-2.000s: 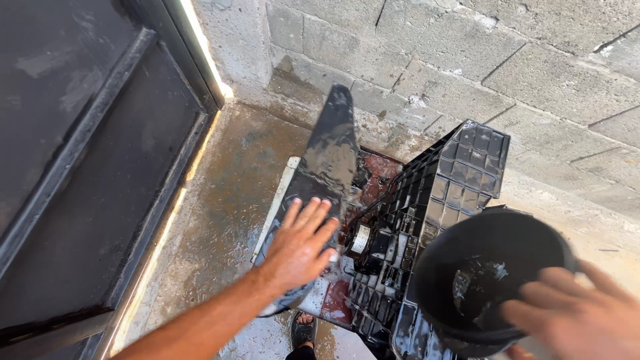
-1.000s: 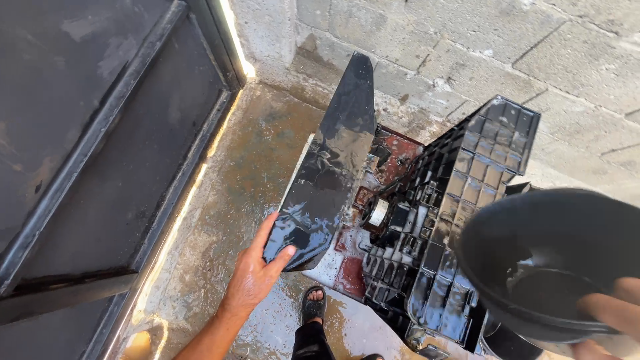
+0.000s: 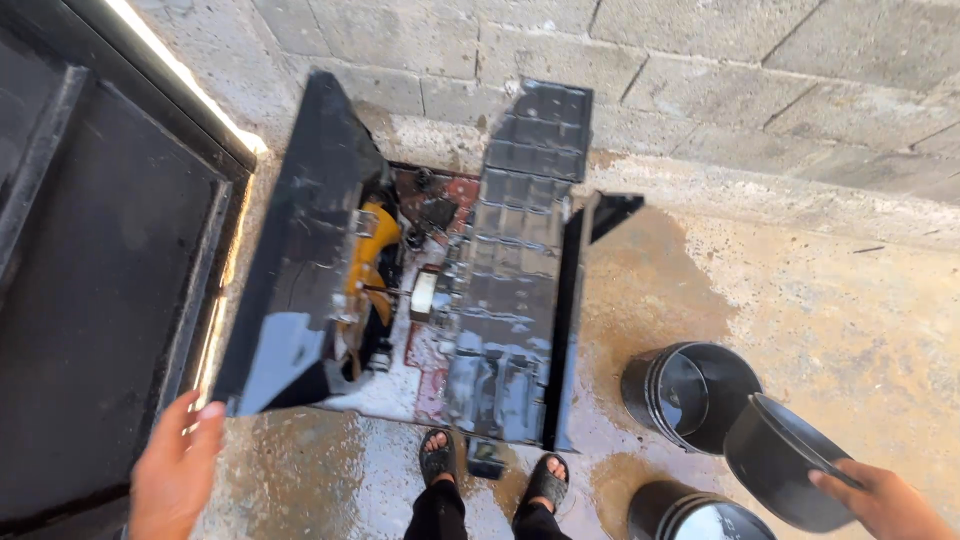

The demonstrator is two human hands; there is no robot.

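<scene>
My left hand [image 3: 176, 465] is at the lower left, its thumb and fingers apart and holding nothing, close to the bottom corner of a wet black panel [image 3: 300, 247]. A black plastic bowl [image 3: 784, 465] hangs tilted from my right hand [image 3: 885, 495], which grips its rim. The bowl is beside an upright black bucket [image 3: 690, 394]. Right of the panel stands a wet, ribbed black plastic part [image 3: 517, 277]. Between the two lie a yellow part [image 3: 371, 255] and a reddish, wet surface [image 3: 431, 360] with foam on it.
A second black bucket [image 3: 697, 517] holding liquid is at the bottom edge. A dark metal door [image 3: 112, 262] stands on the left, and a concrete block wall [image 3: 675, 97] runs behind. The concrete floor [image 3: 847, 315] is partly wet. My sandalled feet are below the black parts.
My left hand has come off the black panel, which it touched in both earlier frames. The panel's yellow inner side now shows. The bowl has moved down over the buckets. The view has shifted.
</scene>
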